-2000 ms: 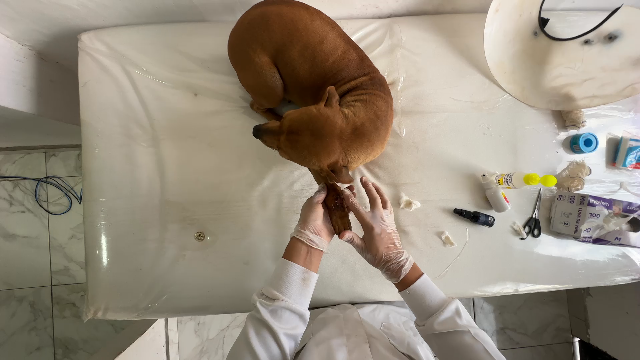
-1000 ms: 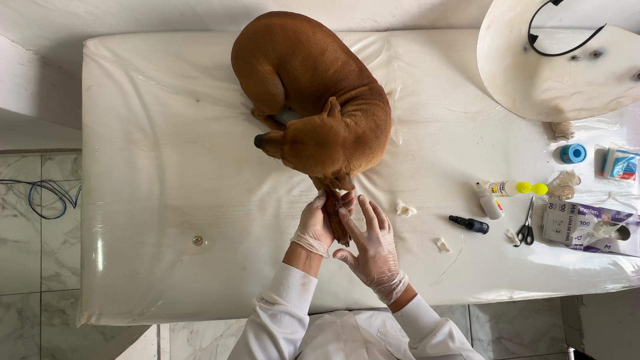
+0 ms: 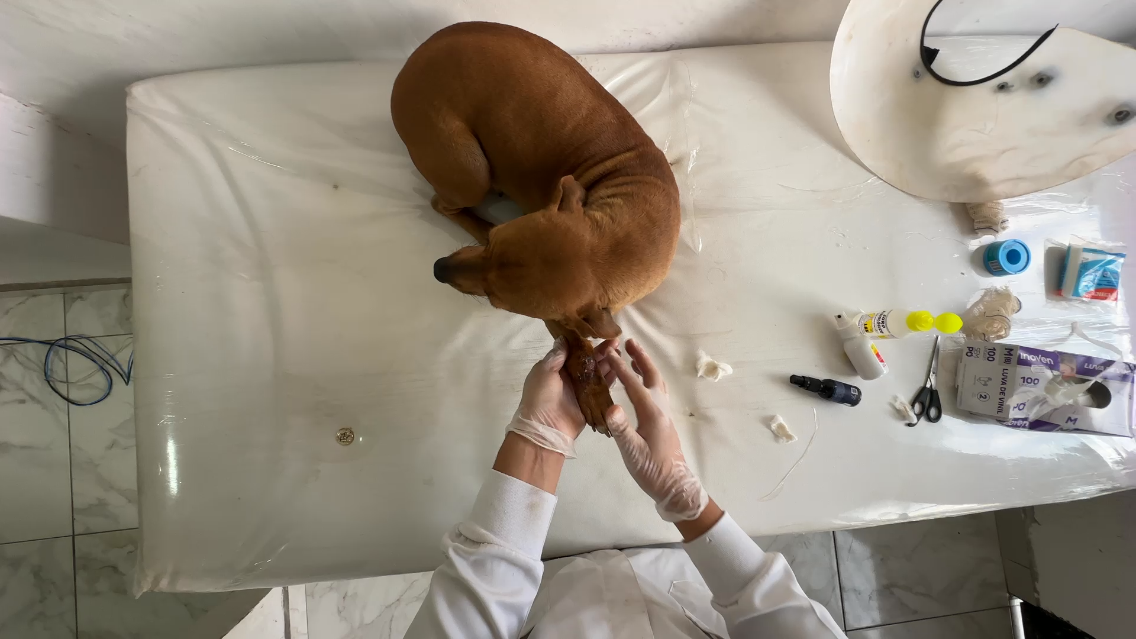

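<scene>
A brown short-haired dog (image 3: 541, 169) lies curled on the plastic-covered table, its head toward the left and one front leg stretched toward me. On that foreleg (image 3: 587, 377) a dark, wet-looking patch shows. My left hand (image 3: 548, 390), in a clear vinyl glove, holds the leg from the left side, its fingers partly hidden beneath. Gloved as well, my right hand (image 3: 650, 426) is at the right of the paw, fingers spread and thumb close to the toes; whether the thumb touches them is unclear. Small white gauze pieces (image 3: 712, 366) lie to the right.
Right of my hands are a dark bottle (image 3: 825, 390), a white bottle (image 3: 861, 346), a yellow-capped bottle (image 3: 887, 323), black scissors (image 3: 927, 395), a glove box (image 3: 1003, 382), a blue roll (image 3: 1007, 257), beige bandages (image 3: 991, 315) and a plastic cone collar (image 3: 879, 106). A thin thread (image 3: 797, 461) lies nearer.
My right hand has shifted slightly around the dog's paw, its fingers changing position. My left hand keeps hold of the foreleg, and the dog stays curled in the same pose.
</scene>
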